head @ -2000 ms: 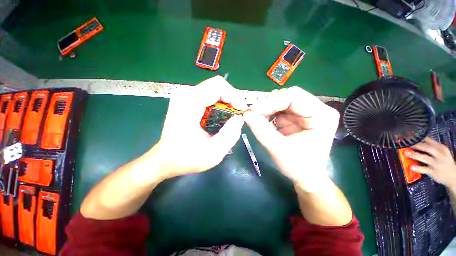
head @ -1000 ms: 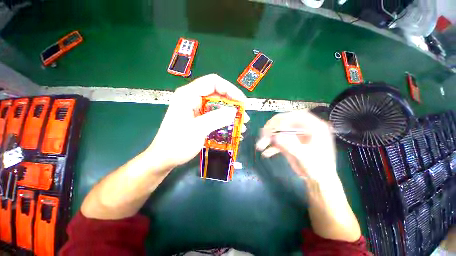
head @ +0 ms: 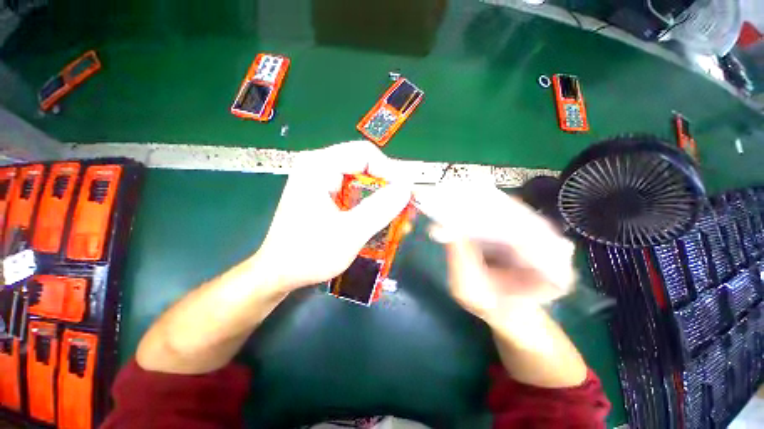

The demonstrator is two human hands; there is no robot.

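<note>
My left hand (head: 331,214) holds an orange phone housing (head: 390,245) over the green bench. Its dark screen (head: 358,279) with a pale edge points down towards me, and a small white piece (head: 389,286) sits beside it. Part of the board shows; fingers and thumb cover the rest. My right hand (head: 503,247) is blurred, its fingertips at the phone's upper right edge. A thin line at the fingertips and a faint streak behind the hand look like the tweezers (head: 429,183), mostly hidden.
Several orange phones (head: 261,86) lie on the green belt beyond the pale metal strip (head: 209,157). A black tray (head: 126,209) with orange shells is at left. A round black fan (head: 630,197) stands at right, beside black ribbed trays (head: 712,293).
The tweezers left the bench for my right hand, which then moved back to the phone. The phone turned so its screen points down. Belt phones shifted left. The other person's hand left the right tray.
</note>
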